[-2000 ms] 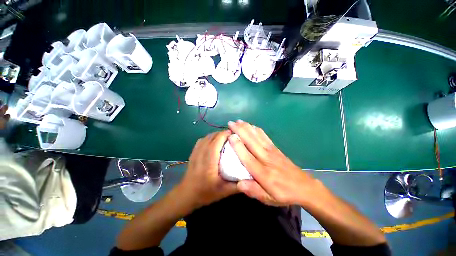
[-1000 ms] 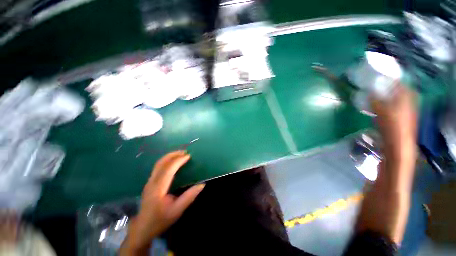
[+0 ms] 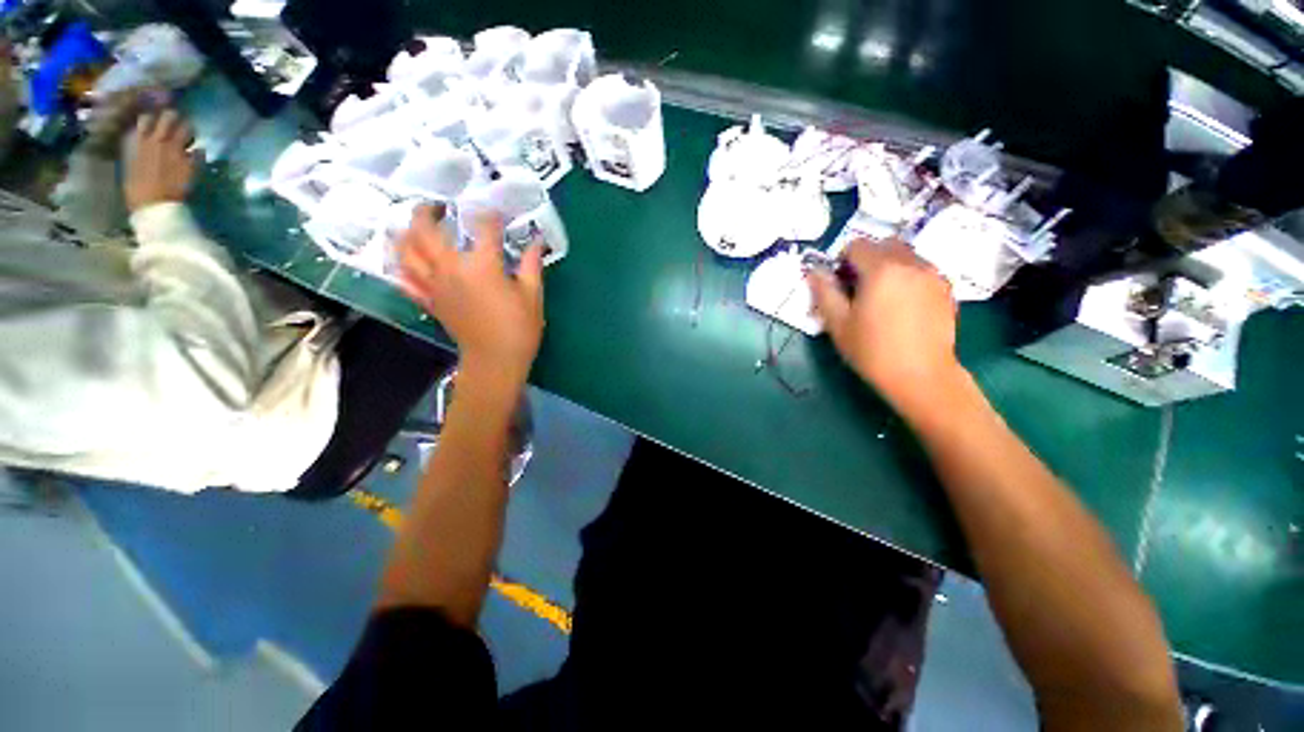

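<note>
My left hand (image 3: 479,293) is over the near edge of the group of white cup-shaped housings (image 3: 408,167), fingers spread; whether it touches one is hard to tell. My right hand (image 3: 894,315) is at a white inner cover (image 3: 784,290) in front of the other covers, its thumb and fingertips at the cover's right side. Fingers partly hide their contact with it. Thin dark and red wires trail from this cover onto the bench. More white inner covers (image 3: 742,213) with upright posts and red wires lie behind it.
A grey-white metal fixture (image 3: 1130,338) stands right of the covers. One housing (image 3: 621,132) stands at the right end of the housing group. Another person's hand (image 3: 159,160) and light sleeve are at the left. The green bench's near edge (image 3: 744,476) runs diagonally.
The view has swung left. My right hand has left the white housing at the far right and come to the covers. My left hand has moved from the bench's near edge to the housings.
</note>
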